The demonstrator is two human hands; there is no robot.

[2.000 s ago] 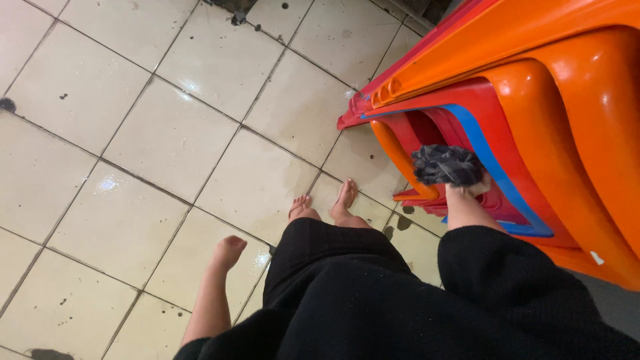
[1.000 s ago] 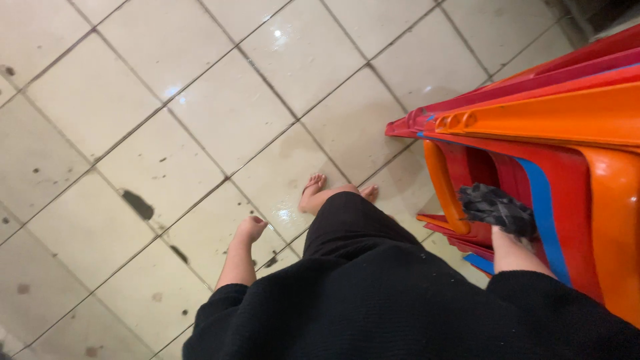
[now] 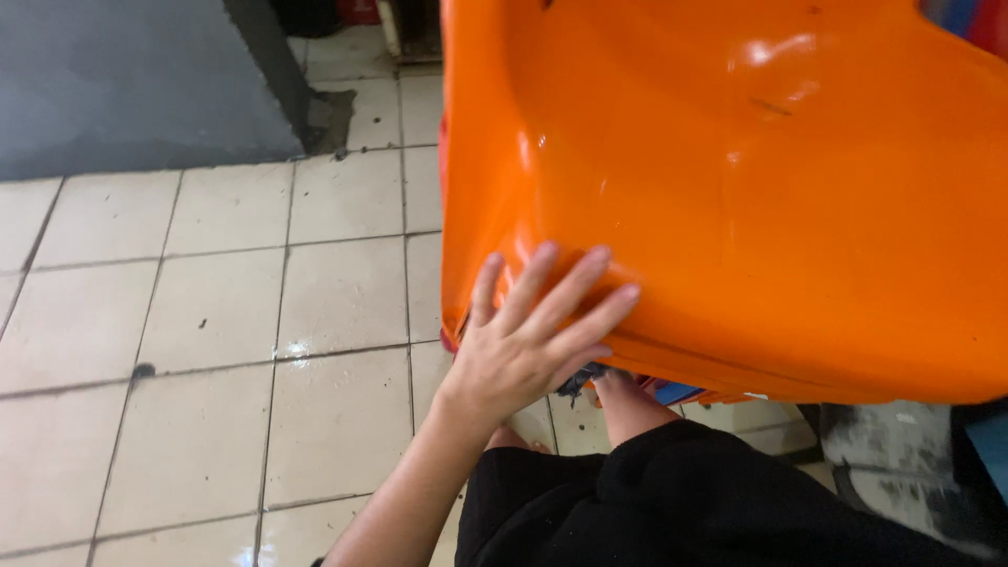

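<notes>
My left hand (image 3: 524,339) lies with spread fingers over the front corner of the top orange plastic chair (image 3: 748,205), holding nothing. Just under the chair's edge, my right forearm reaches in, and a bit of dark grey cloth (image 3: 580,379) shows at its end. The chair's rim and my left hand hide most of my right hand (image 3: 608,379). Red and blue plastic edges of stacked chairs (image 3: 677,392) peek out below the orange seat.
Cream floor tiles (image 3: 213,307), wet in spots, spread out at the left. A grey wall or pillar (image 3: 142,87) stands at the upper left. Dark objects and a brownish leg-like base are behind it at the top. At the lower right is a worn grey surface (image 3: 890,457).
My left hand, earlier hanging over the floor, is now on the orange chair. The cloth at my right hand, in full view before, is mostly hidden under the seat. The view has swung toward the stack.
</notes>
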